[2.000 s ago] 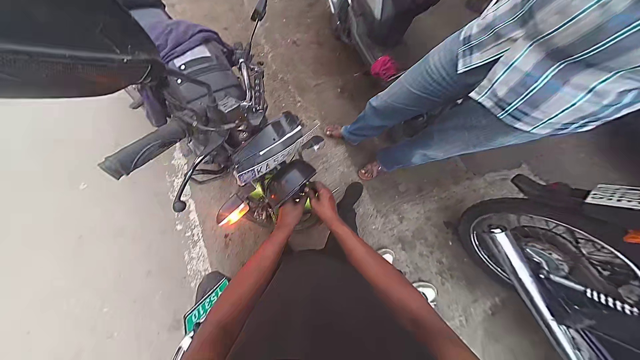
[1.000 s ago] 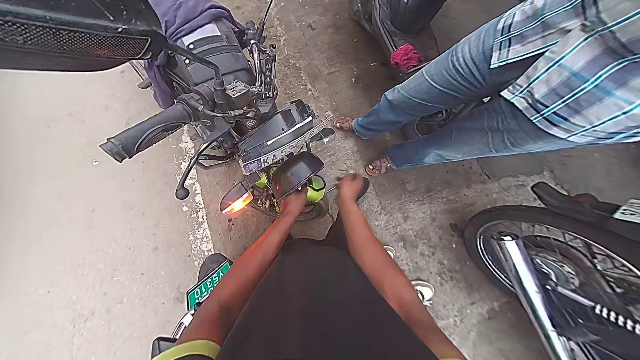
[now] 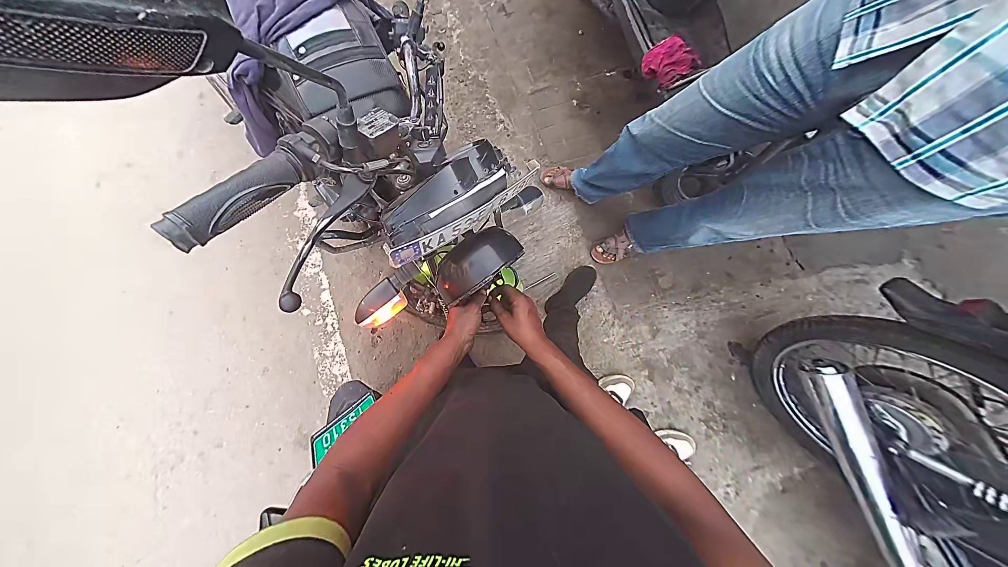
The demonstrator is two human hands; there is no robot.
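In front of me stands a motorcycle with a dark headlight housing (image 3: 480,264) at its front. Against the near edge of that housing is my left hand (image 3: 465,319), its fingers partly hidden. My right hand (image 3: 513,309) touches the same near edge, beside the left, with the fingertips bent in; whether it holds something small cannot be told. A turn indicator (image 3: 383,303) glows orange to the left of my hands. Green-yellow bodywork (image 3: 510,279) shows next to the housing, and a number plate (image 3: 465,224) lies just beyond it.
A handlebar grip (image 3: 228,197) and brake or clutch lever (image 3: 319,244) reach out at left, below a large mirror (image 3: 102,47). A person in jeans (image 3: 709,126) stands at right. Another motorcycle's wheel (image 3: 850,394) and chrome exhaust (image 3: 858,457) are at lower right.
My right hand was away to the right of the housing one second ago and is now back against its near edge, next to my left hand.
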